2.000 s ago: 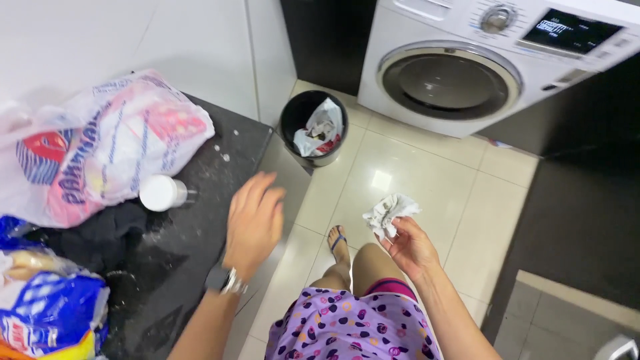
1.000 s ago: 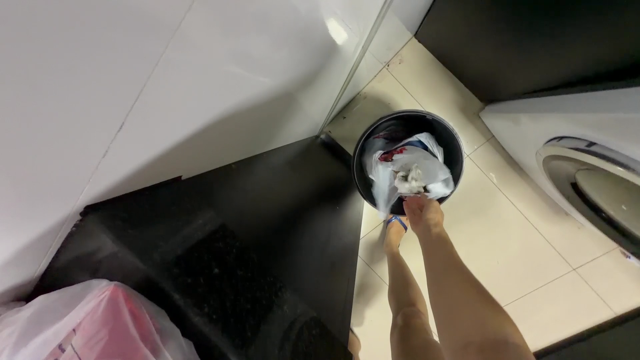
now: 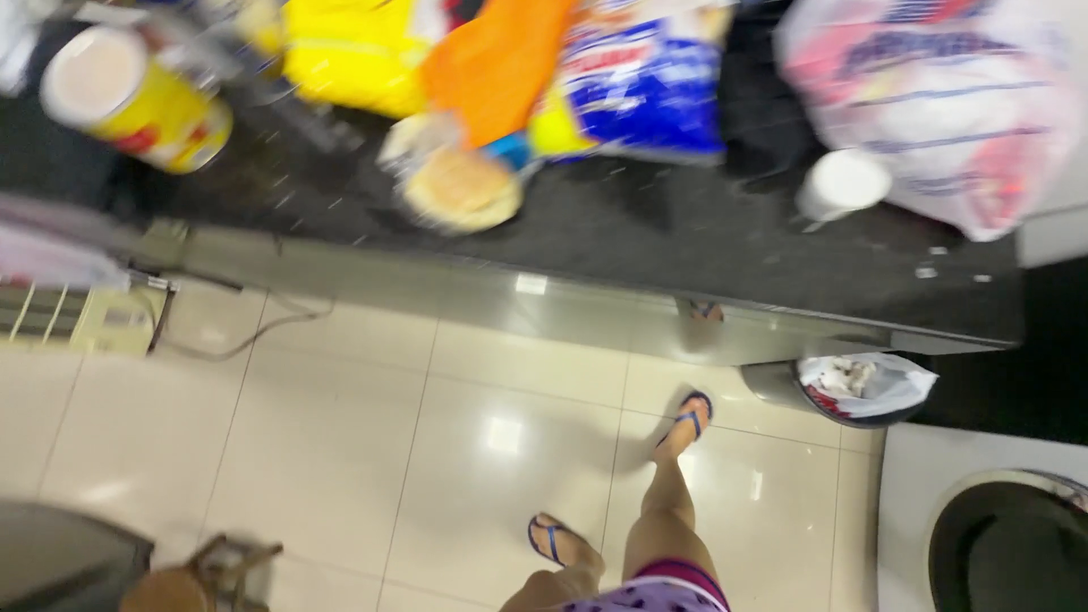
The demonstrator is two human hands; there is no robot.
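Neither of my hands shows in the head view at this moment. Crumpled white paper (image 3: 850, 376) lies in the lined black trash bin (image 3: 858, 418) beside the counter's end. Along the dark stone countertop (image 3: 595, 221) are a white plastic shopping bag (image 3: 943, 110) with pink contents, a white-topped container (image 3: 846, 183), a blue plastic package (image 3: 642, 85), an orange cloth or bag (image 3: 497, 68), a yellow package (image 3: 353, 55), a bread roll in clear plastic (image 3: 459, 183) and a yellow tub with a pale lid (image 3: 136, 98). The picture is blurred.
A front-loading washing machine (image 3: 909, 510) stands at the lower right. My feet in blue flip-flops (image 3: 693, 416) are on the tiled floor (image 3: 323, 459). A cable (image 3: 246, 340) runs over the tiles at left, near a beige appliance (image 3: 110, 319). A wooden stool (image 3: 170, 586) is lower left.
The crumpled white paper was in my right hand two seconds ago and at the bin one second ago; it now lies in the bin without a hand on it. The view has swung strongly.
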